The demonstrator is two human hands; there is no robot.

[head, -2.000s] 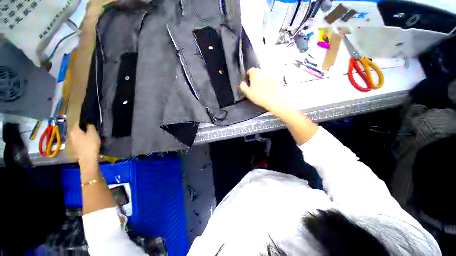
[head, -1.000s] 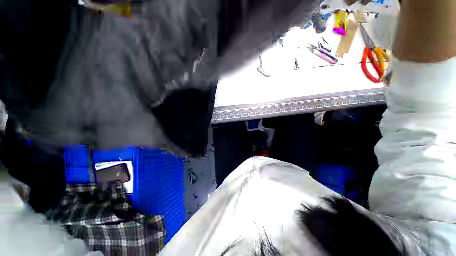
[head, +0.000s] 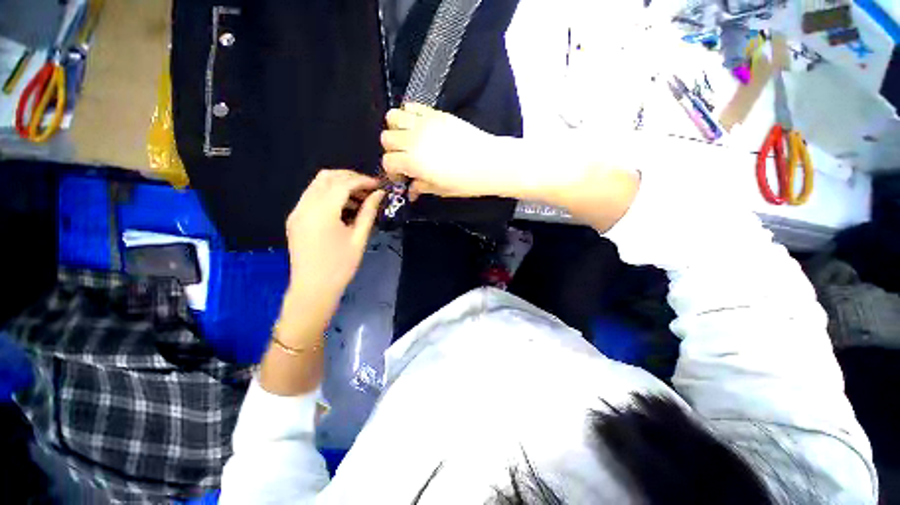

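Note:
The black jacket (head: 286, 118) lies with its outer side up over the table's front edge and hangs down a little. A flap with pale stitching and two silvery snap buttons (head: 219, 109) is on its left part. A grey herringbone strip (head: 441, 49) runs up from the front opening. My left hand (head: 336, 222) and my right hand (head: 429, 153) meet at the bottom of the opening, fingers pinching the front edges around a small silvery zipper part (head: 395, 205). The fingers partly hide the zipper.
Red-and-yellow scissors (head: 785, 163) lie at right, beside pink-purple snips (head: 698, 110) and a brown piece (head: 755, 87). A similar pair of scissors (head: 41, 99) lies at left beside cardboard with yellow tape (head: 118, 89). Below are a blue basket (head: 237, 306) and a checked garment (head: 128, 395).
The jacket was spread grey side up, then lifted in a blur; now its black side is up, lower and nearer me. Both hands have come together at its bottom edge.

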